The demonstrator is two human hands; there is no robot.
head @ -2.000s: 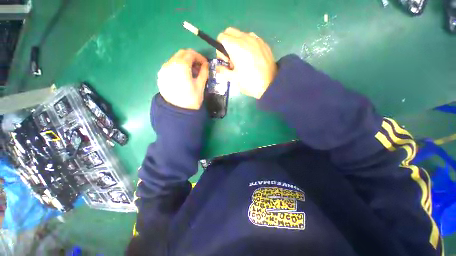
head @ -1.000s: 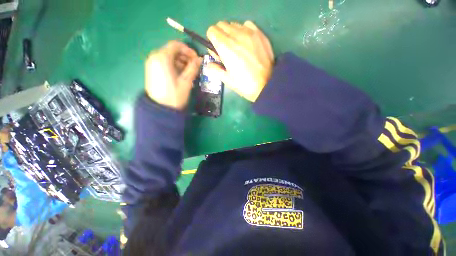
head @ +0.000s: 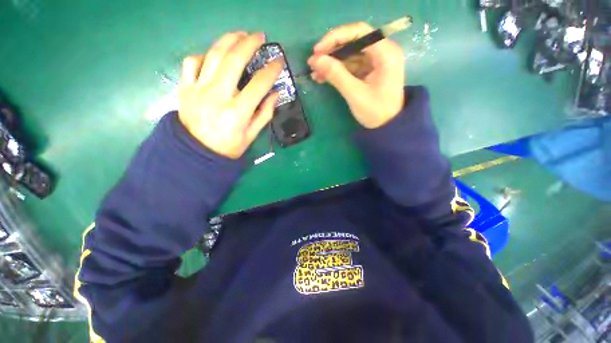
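Observation:
An open black phone unit (head: 292,126) lies on the green mat, its silvery board showing at the upper end. My left hand (head: 224,94) lies over its upper left part, fingers on the board and edge, hiding some of it. My right hand (head: 365,74) is to the right of the unit, apart from it, and holds a thin dark tool (head: 362,43) with a pale blunt end like a pencil. Its tip points toward the unit. A small pale strip (head: 264,159) with a thin dark wire lies below the unit.
Heaps of silver-black units (head: 546,40) lie at the upper right. Dark units (head: 30,175) and a clear tray (head: 33,268) are at the left edge. Blue objects (head: 486,218) are beyond the bench edge at right. The front edge is near my body.
My right hand has moved right, off the unit, and the tool's pale end now points up and right. My left hand now covers the board. The pale strip and the right heap have come into view.

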